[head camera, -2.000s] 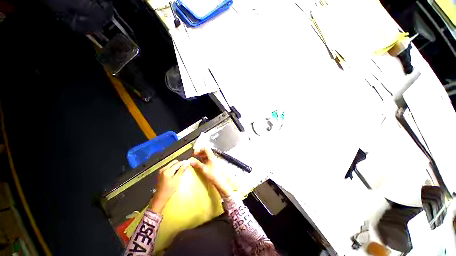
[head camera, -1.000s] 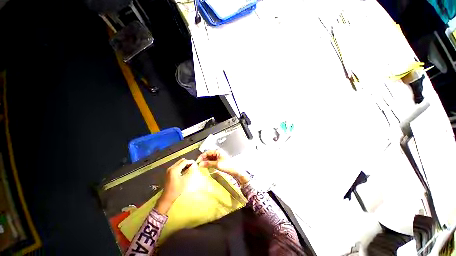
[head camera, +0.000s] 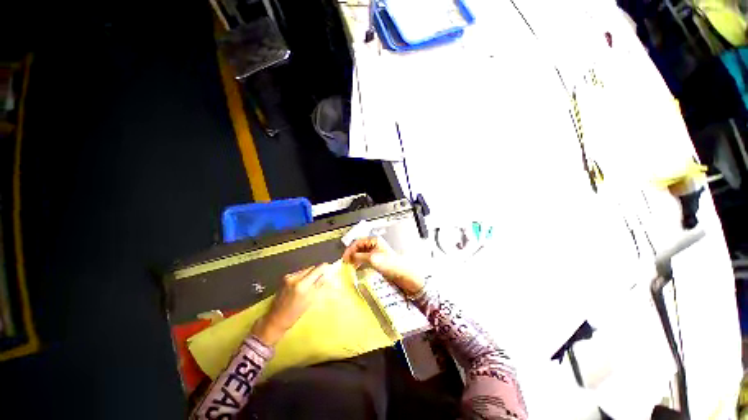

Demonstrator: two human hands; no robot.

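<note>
A large yellow lining panel [head camera: 324, 332] lies over the near part of the grey-brown work board [head camera: 221, 294]. My left hand [head camera: 291, 303] rests on the panel's upper left part with its fingers at the far edge. My right hand [head camera: 381, 261] pinches the panel's far right corner between thumb and fingers. The panel's right edge shows a narrow folded strip. An orange-red sheet [head camera: 187, 353] shows under its left end. Small pale scraps [head camera: 257, 288] lie on the board.
A blue tray [head camera: 266, 220] is beyond the board. Another blue tray [head camera: 420, 23] sits on the white table [head camera: 525, 164]. A black T-shaped tool [head camera: 574, 343] and a teal-and-dark item [head camera: 476, 234] lie on the table. A sheet with writing [head camera: 398, 303] is right of the panel.
The view has shifted, so the board and table sit differently. The dark pen near my right hand in the oldest frame no longer shows. The panel lies flatter, and my hands are farther apart.
</note>
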